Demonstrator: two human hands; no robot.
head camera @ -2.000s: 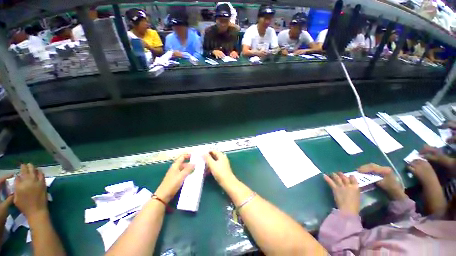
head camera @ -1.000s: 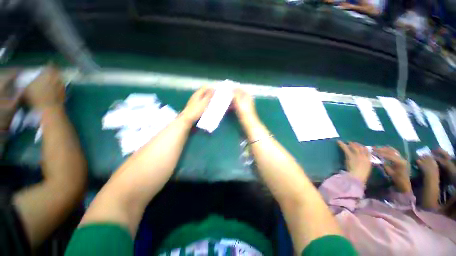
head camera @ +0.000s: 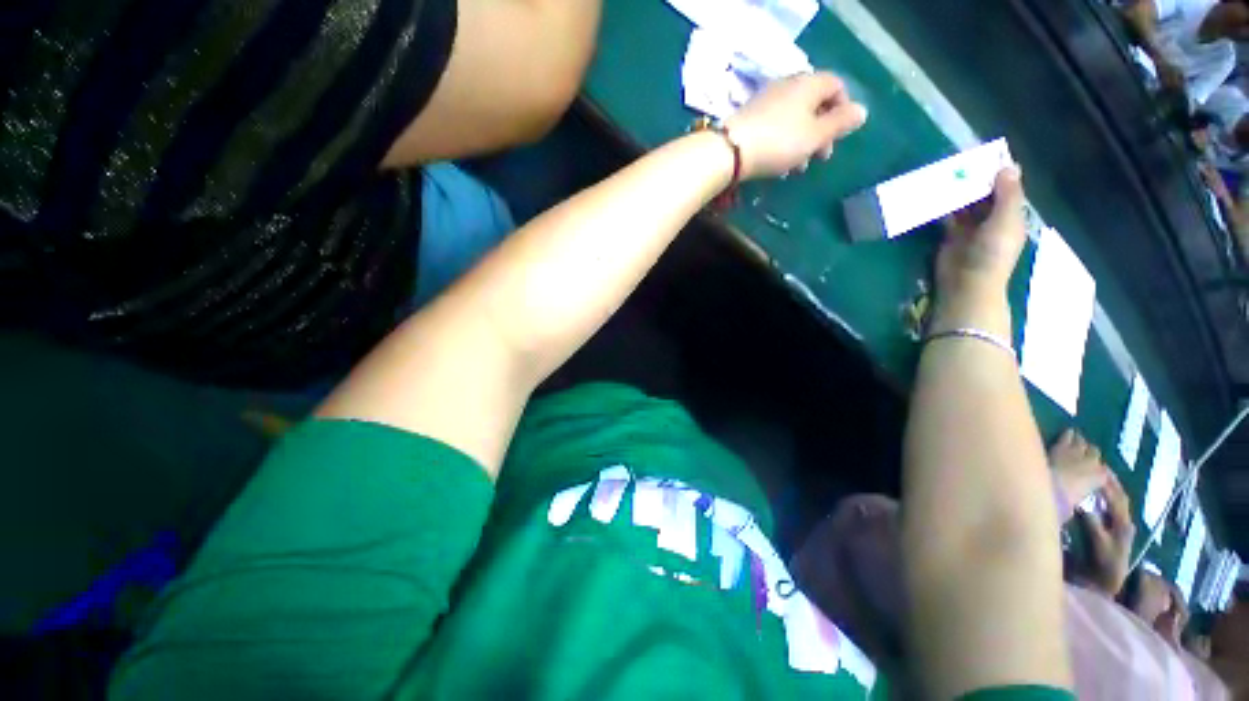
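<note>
A long white carton with a grey end and a small green mark is held above the green bench. My right hand is shut on the carton's far end, with the thumb and fingers around it. My left hand is off the carton, a little to its left, beside a loose pile of white slips. Its fingers are curled, with the fingertips towards the carton; I cannot tell whether anything small is between them.
A large white sheet lies beside the pale rail, right of my right hand. Narrower white pieces lie farther along. A neighbour's hands work at the right. Another person's arm is close on the left.
The view has turned and tilted down. My left hand has let go of the carton and moved left towards the slips. My right hand alone now holds the carton, its grey end showing.
</note>
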